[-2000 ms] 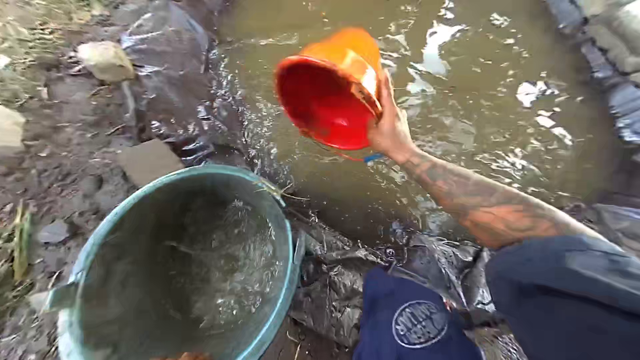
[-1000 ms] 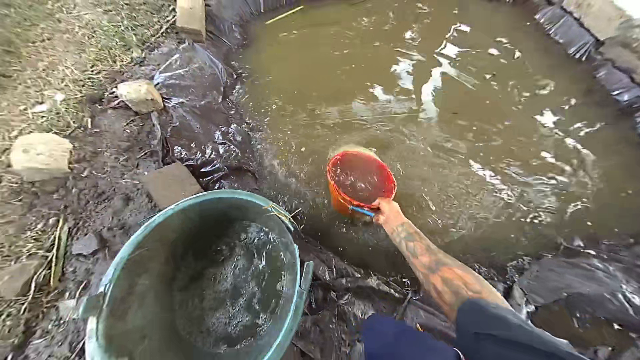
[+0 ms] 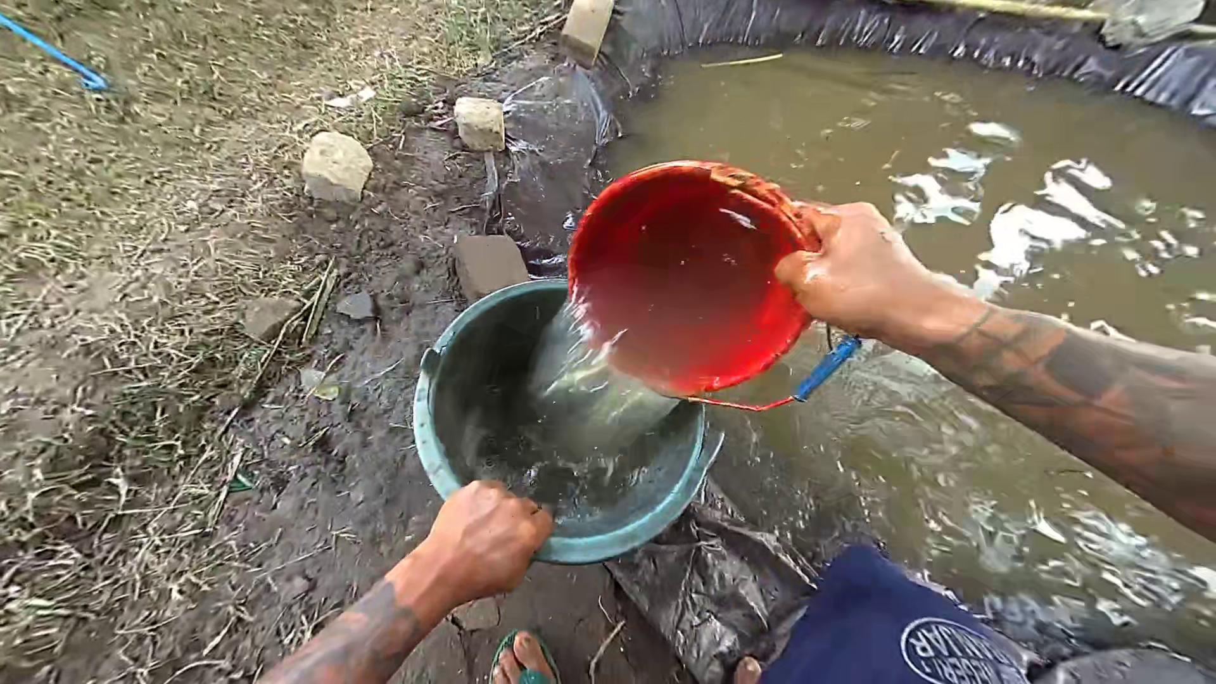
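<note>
My right hand (image 3: 855, 271) grips the rim of a red plastic bucket (image 3: 693, 275), tipped over the right side of a larger green plastic tub (image 3: 442, 456). Murky water (image 3: 589, 380) pours from the bucket's lower left edge into the tub, which holds some water. The bucket's wire handle, with a blue grip (image 3: 828, 369), hangs below my right wrist. My left hand (image 3: 494, 532) is closed on the near rim of the green tub.
A pond (image 3: 855, 123) lined with black plastic sheet (image 3: 703, 589) lies at the right. Stones (image 3: 337, 167) and a flat brick (image 3: 489, 266) lie on the muddy bank. Dry grass covers the left. My sandaled foot (image 3: 524, 657) is below the tub.
The red bucket was down in the pond water one second ago and is now tilted over the green tub, pouring. My left hand has come into view, on the tub's rim.
</note>
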